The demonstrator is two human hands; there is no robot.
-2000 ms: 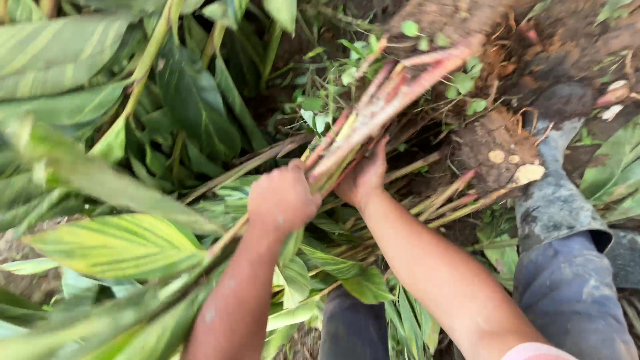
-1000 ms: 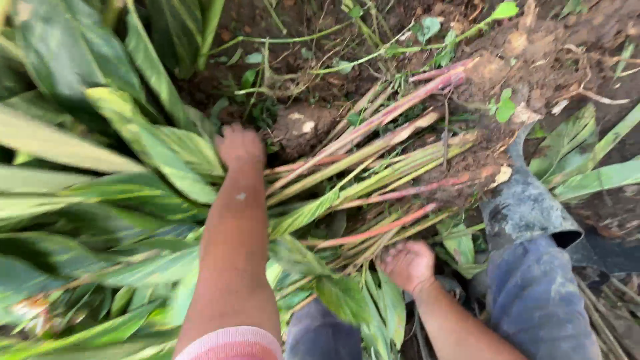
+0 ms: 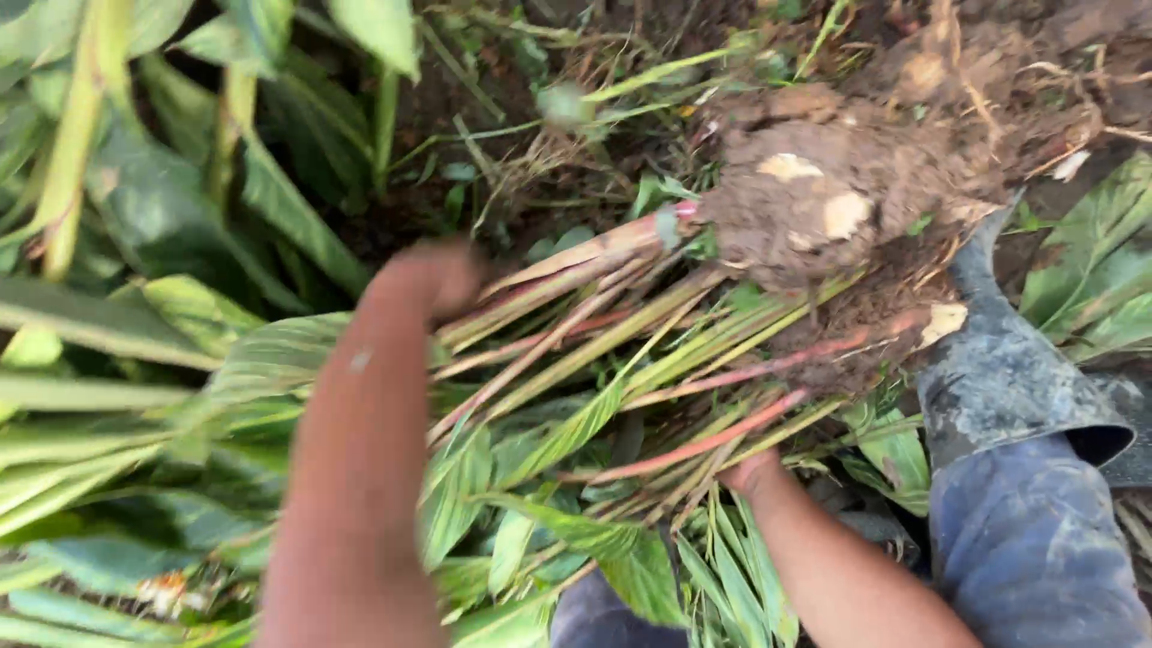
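A bundle of leafy plant stalks, some reddish at the base, lies across the middle of the head view. Its root clump, caked in brown soil with pale cut faces, is at the upper right. My left hand is blurred at the upper left end of the stalks; whether its fingers close on them is unclear. My right hand reaches beneath the lower stalks near the root end, its fingers hidden under them.
Large green leaves crowd the left side. A muddy rubber boot stands at the right beside the roots, below it a blue trouser leg. Loose soil and thin vines run along the top.
Two seconds ago both hands were around a bunch of stalks held up. My left hand then went to the leaf side, while my right hand, seen palm up a second ago, is now under the stalks.
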